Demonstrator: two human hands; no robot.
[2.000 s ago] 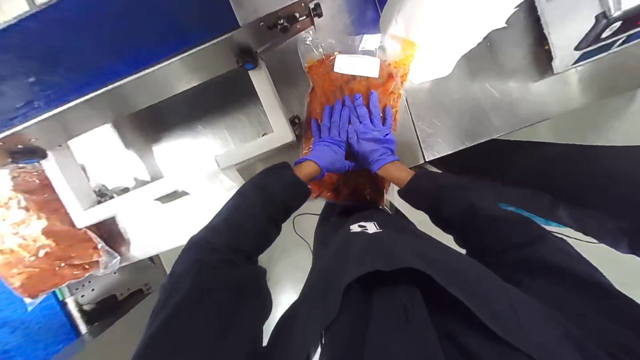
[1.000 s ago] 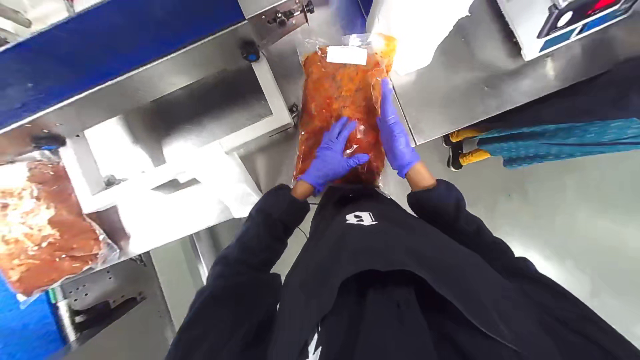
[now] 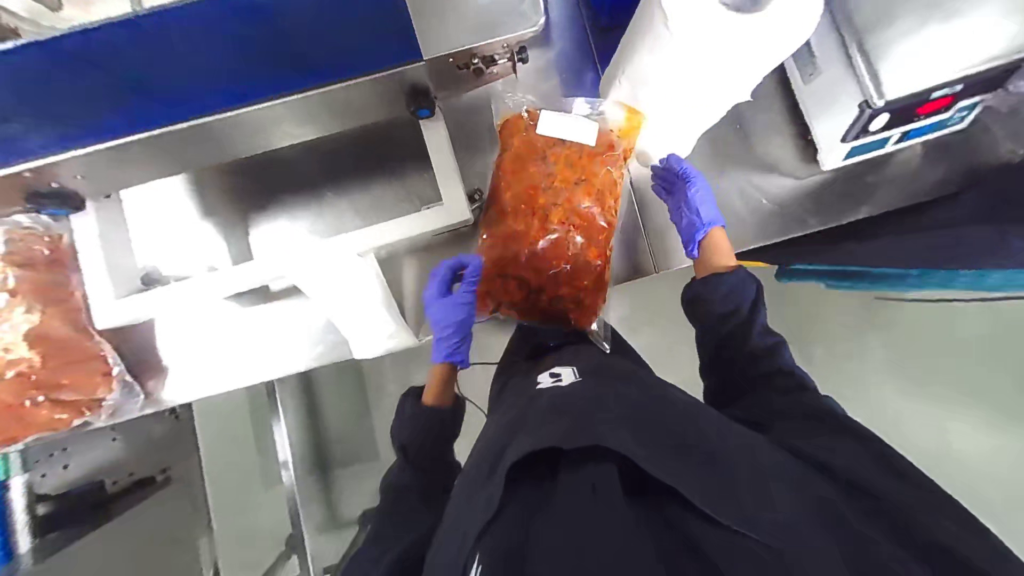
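Note:
A clear plastic bag of orange-red marinated food [image 3: 552, 216] lies flat on the steel table, a white label [image 3: 567, 128] near its far end. My left hand [image 3: 454, 308], in a purple glove, is at the bag's near left edge with fingers curled; whether it grips the edge is unclear. To the right of the bag is my right hand [image 3: 686, 200], also gloved, fingertips close to a white sheet or bag [image 3: 704, 64]. It is apart from the food bag, and nothing clear shows in its fingers.
A steel machine with a pale rectangular frame [image 3: 456, 172] stands left of the bag. Another filled bag [image 3: 52, 336] lies at far left. White sheets [image 3: 360, 308] rest near the table edge. A scale with a red display [image 3: 896, 120] is at upper right. A person's dark and teal clothing shows at right.
Both hands lay on the bag two seconds ago. My left hand has moved to the bag's left edge, and my right hand has come off it to the right.

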